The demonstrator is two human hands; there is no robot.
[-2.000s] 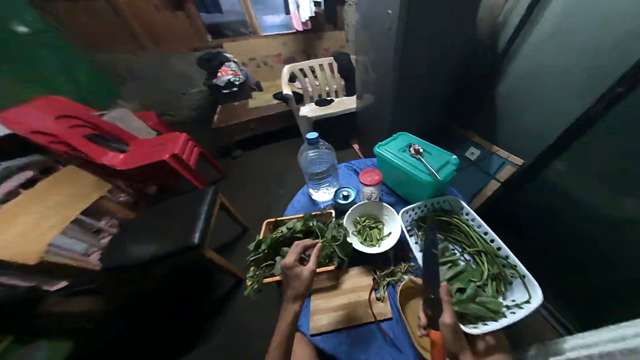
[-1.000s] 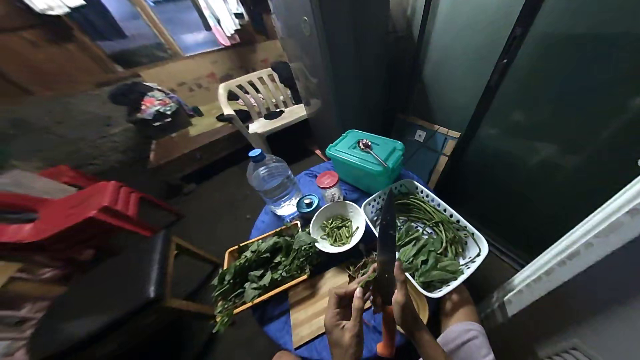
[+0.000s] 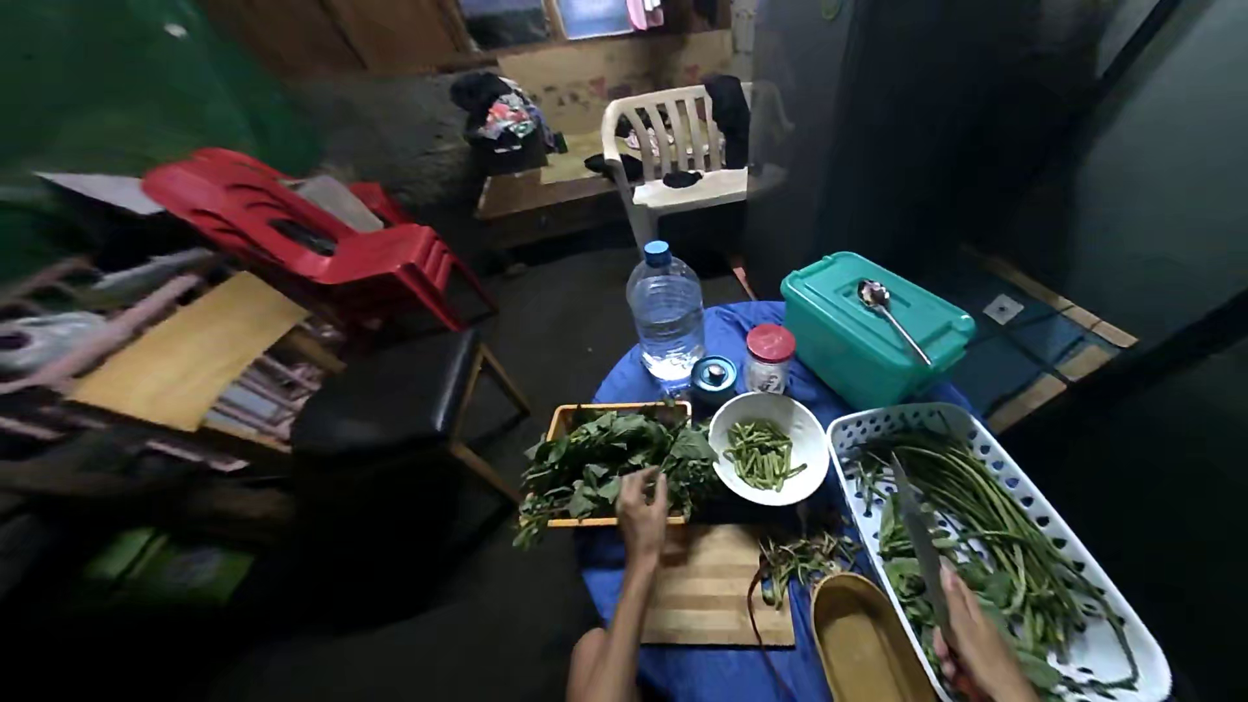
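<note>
My left hand (image 3: 643, 507) is at the near edge of an orange-rimmed tray (image 3: 565, 419) heaped with leafy greens (image 3: 614, 453), its fingers bent over the leaves; whether they pinch any is unclear. My right hand (image 3: 975, 634) grips a kitchen knife (image 3: 921, 541), blade pointing up and away, over a white perforated plastic basket (image 3: 1063, 546) of long green beans (image 3: 985, 497) and leaves. A white bowl (image 3: 804, 439) of cut green pieces (image 3: 762, 455) stands between tray and basket. Nearer me lie a wooden cutting board (image 3: 712, 595) and a small pile of trimmings (image 3: 804, 561).
Behind the bowl stand a water bottle (image 3: 668, 317), a red-lidded jar (image 3: 768, 356), a blue-rimmed round container (image 3: 714, 375) and a teal lidded box (image 3: 858, 322) bearing a spoon (image 3: 892, 317). A tan oblong container (image 3: 863, 634) sits beside the board. A black-seated stool (image 3: 390, 390) stands left.
My left hand has moved from beside the knife, over the board, to the leafy greens at left. My right hand, still holding the knife, has moved right over the basket. The view has swung left.
</note>
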